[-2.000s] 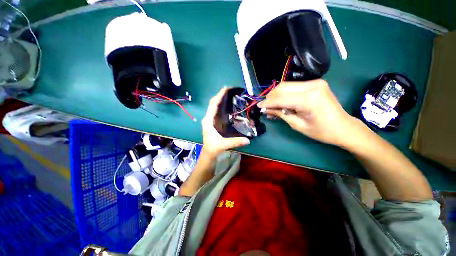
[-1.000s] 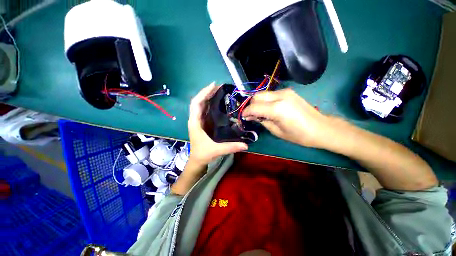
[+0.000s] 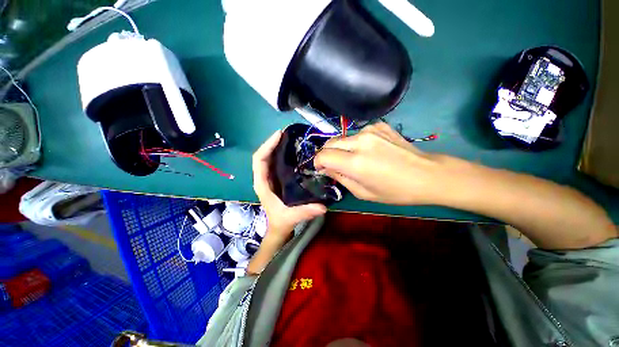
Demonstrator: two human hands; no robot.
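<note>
My left hand (image 3: 271,193) holds a round black lens module shell (image 3: 288,173) at the bench's near edge, its open side showing electronics. My right hand (image 3: 373,162) has its fingertips inside the shell's opening, pinching at thin wires; the wire ends are hidden by the fingers. Red, blue and white wire leads (image 3: 344,125) run from the shell up to a large white camera housing (image 3: 268,47). The housing's glossy black inner cover (image 3: 353,64) faces me. A red lead tip (image 3: 433,137) shows beyond my right wrist.
A second white housing (image 3: 122,68) with loose wires lies at left on the green bench (image 3: 455,74). Another black shell with a circuit board (image 3: 539,91) lies at right beside a cardboard box (image 3: 601,135). A blue crate (image 3: 159,251) below holds several white cameras (image 3: 237,220).
The large housing has shifted left and turned, showing more of its black cover. My right fingers have moved left, deeper over the shell. The view has also shifted.
</note>
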